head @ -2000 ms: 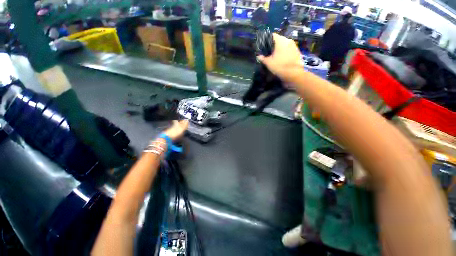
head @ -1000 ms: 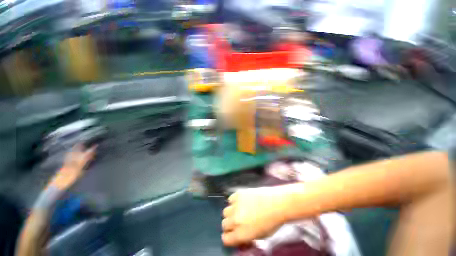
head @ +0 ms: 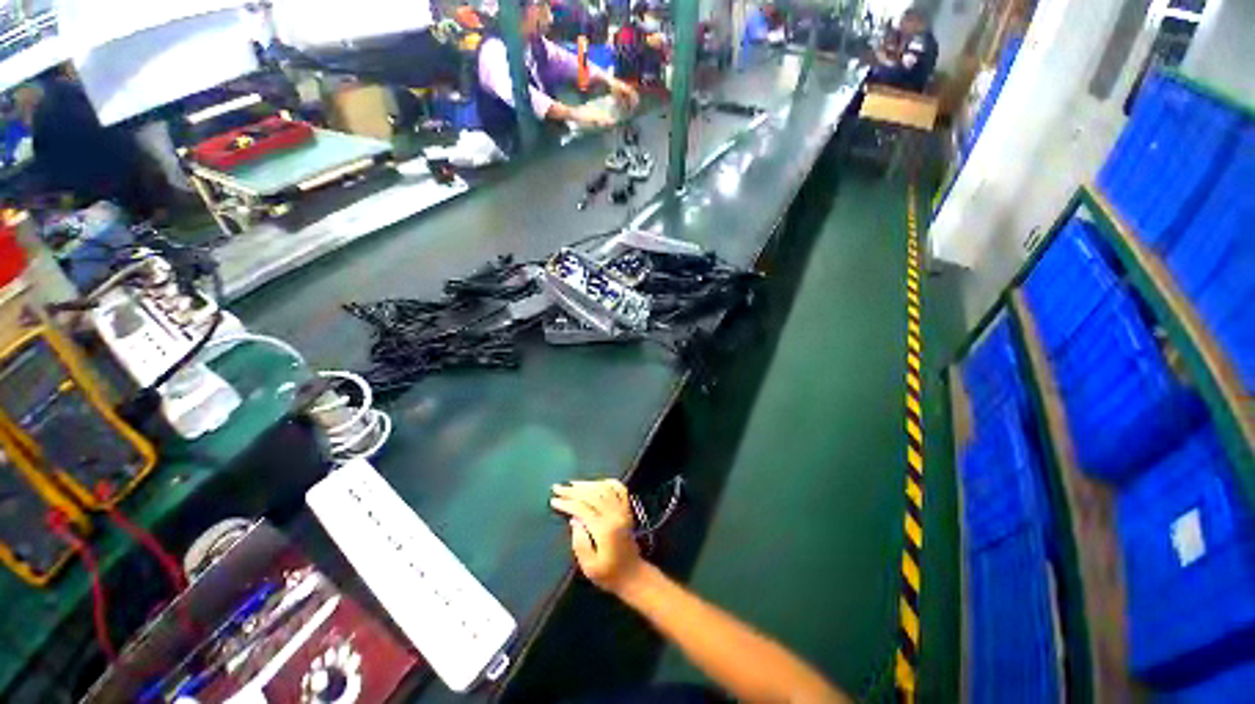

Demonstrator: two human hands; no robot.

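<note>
Several open grey units with circuit boards point(head: 595, 292) lie in a pile on the dark-green bench ahead. Bundled black cords point(head: 454, 323) spread on both sides of them. A long white power strip point(head: 410, 575) lies at the lower left, its sockets without plugs. My right hand point(head: 600, 530) is over the bench's near right edge, right of the strip and short of the pile. Its fingers are apart and I see nothing in them. Thin dark lines show just beside it, too unclear to name. My left hand is out of the picture.
Two yellow-edged multimeters point(head: 69, 437) with red leads stand left. A dark-red panel point(head: 262, 633) holds pens and tools. White coiled cable point(head: 354, 420) lies behind the strip. Blue bins point(head: 1108, 351) line the aisle's right. A person point(head: 530, 76) works across the bench.
The view has swung right, from the line and red-edged box to the bench with piled units. My left hand has left the picture. My right hand now shows at the bench edge with fingers apart.
</note>
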